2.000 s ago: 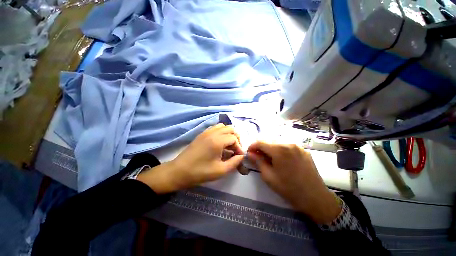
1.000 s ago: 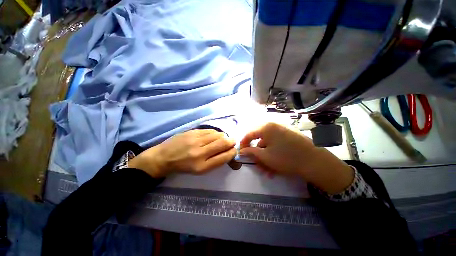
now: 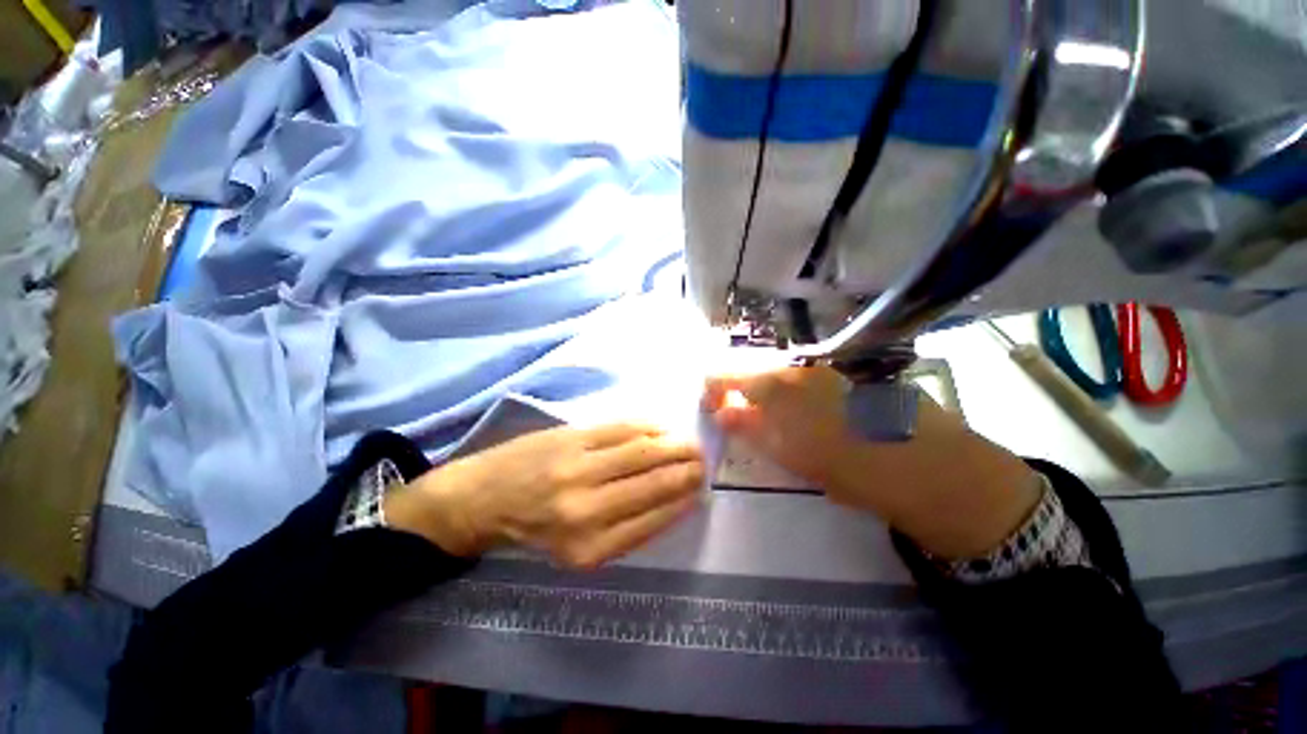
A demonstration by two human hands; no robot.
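Observation:
A light blue shirt (image 3: 430, 244) lies heaped in folds on the white table, left of the sewing machine (image 3: 860, 129). My left hand (image 3: 581, 491) lies at the cloth's front edge, its fingertips holding a small bit of the cloth edge (image 3: 710, 442). My right hand (image 3: 803, 430) pinches the same edge from the right, just in front of the needle area. Lamp glare and the machine head hide the needle and part of my right fingers.
Snips with blue and red handles (image 3: 1151, 354) and a tan-handled tool (image 3: 1097, 419) lie right of the needle. A printed ruler (image 3: 688, 620) runs along the grey table edge. A brown side table (image 3: 122, 301) with whitish cloth stands at left.
The view has shifted, bringing the machine head further left. My hands have moved closer to the needle area with the cloth edge. The dark round piece by my fingertips no longer shows.

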